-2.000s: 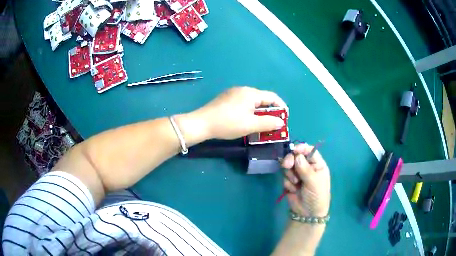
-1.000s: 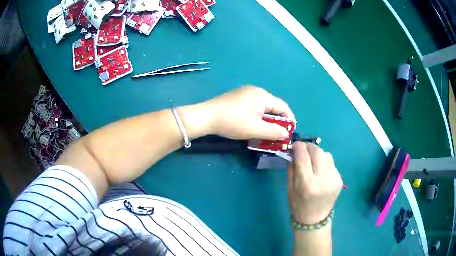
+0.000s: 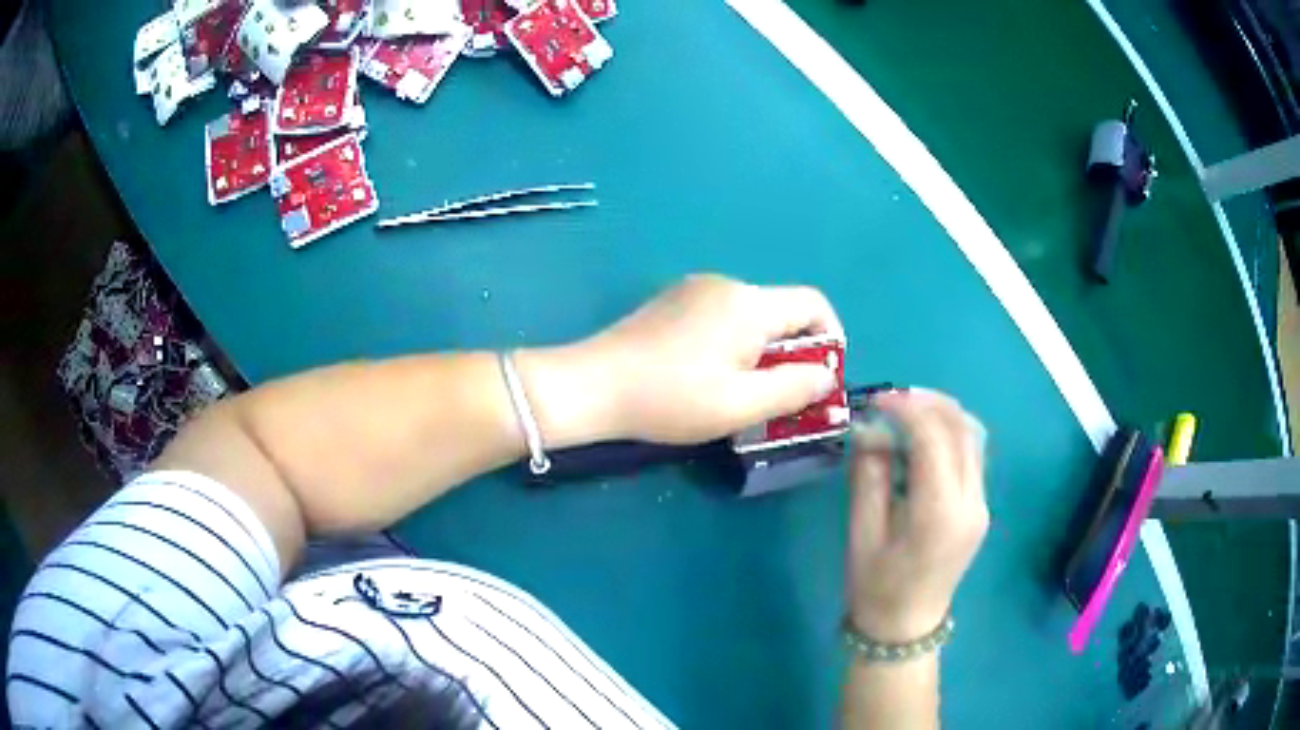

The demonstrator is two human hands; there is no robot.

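My left hand (image 3: 720,357) grips a red circuit board (image 3: 807,417) by its upper and left edges, thumb on its face. The board lies over the grey-sided head of a handheld unit (image 3: 784,472). The unit's black stick (image 3: 613,459) runs left, partly under my left wrist. My right hand (image 3: 924,464) is at the board's right edge, fingers bent and slightly blurred, pinching around a thin dark item (image 3: 873,391); whether this is a tool or wire leads I cannot tell.
A pile of red and white boards (image 3: 317,89) lies at upper left, with tweezers (image 3: 488,204) beside it. A black-and-pink item (image 3: 1115,539) and small black parts (image 3: 1141,649) lie at right. The green conveyor beyond the white edge carries a unit (image 3: 1119,186) and a yellow tube (image 3: 1180,439).
My right hand has shifted slightly right and turned at the board's edge. The board tipped, then came flatter over the head. Units on the conveyor moved up and left.
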